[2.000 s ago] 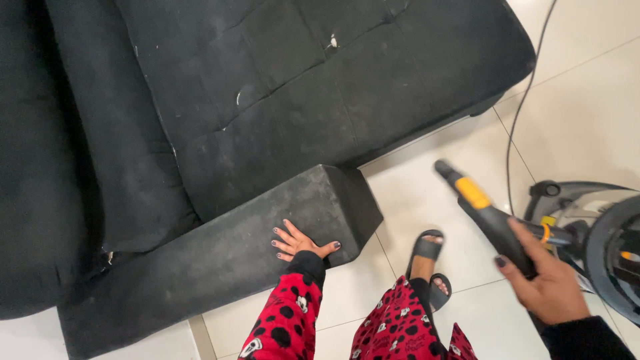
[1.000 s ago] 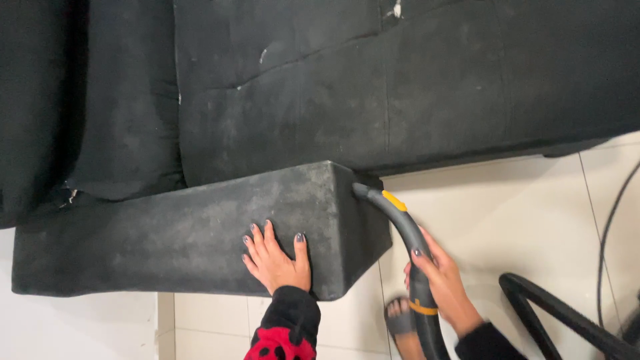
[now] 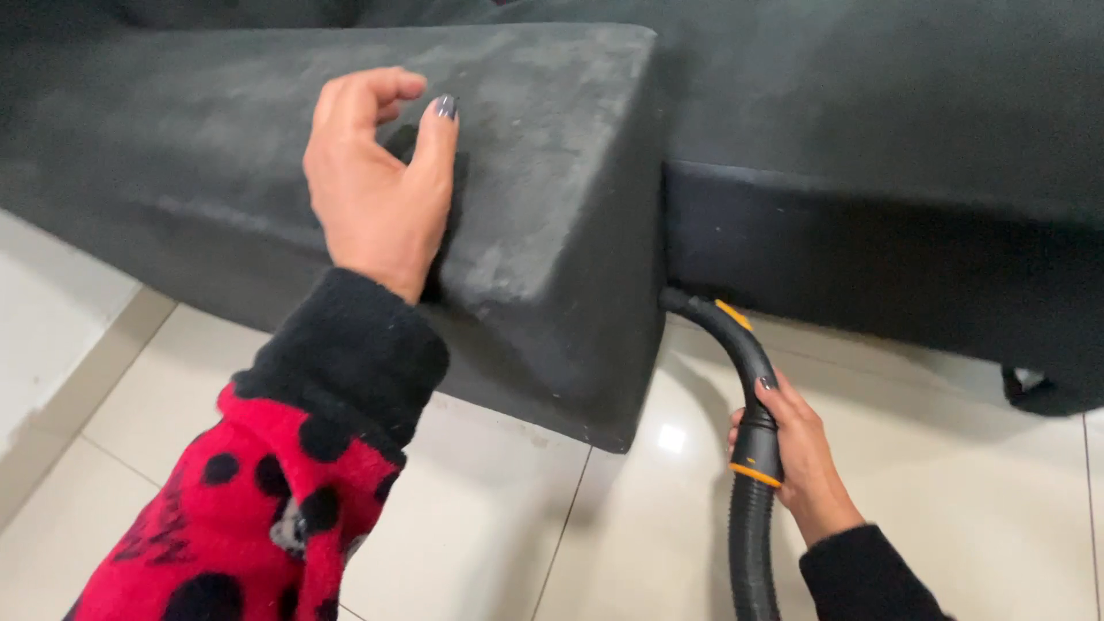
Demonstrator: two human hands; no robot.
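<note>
My right hand (image 3: 798,444) is wrapped around the curved black handle of a vacuum cleaner hose (image 3: 752,535) with orange trim. The tip of that handle meets the lower front of a dark fabric sofa, in the corner where the armrest end joins the base. Over the armrest (image 3: 535,138) is my left hand (image 3: 379,181), fingers curled and thumb apart, holding nothing; whether it touches the fabric I cannot tell. Pale worn or dusty patches show on the armrest's top and edges.
The sofa's front (image 3: 862,233) runs off to the right, with a dark leg (image 3: 1031,388) below it. Glossy cream floor tiles (image 3: 483,509) lie underneath. At the left a white wall (image 3: 52,319) meets the floor along a baseboard.
The vacuum handle, first held away from the sofa, then at the upper corner of the armrest end, is now low beside it. My left hand, flat on the armrest before, has curled its fingers.
</note>
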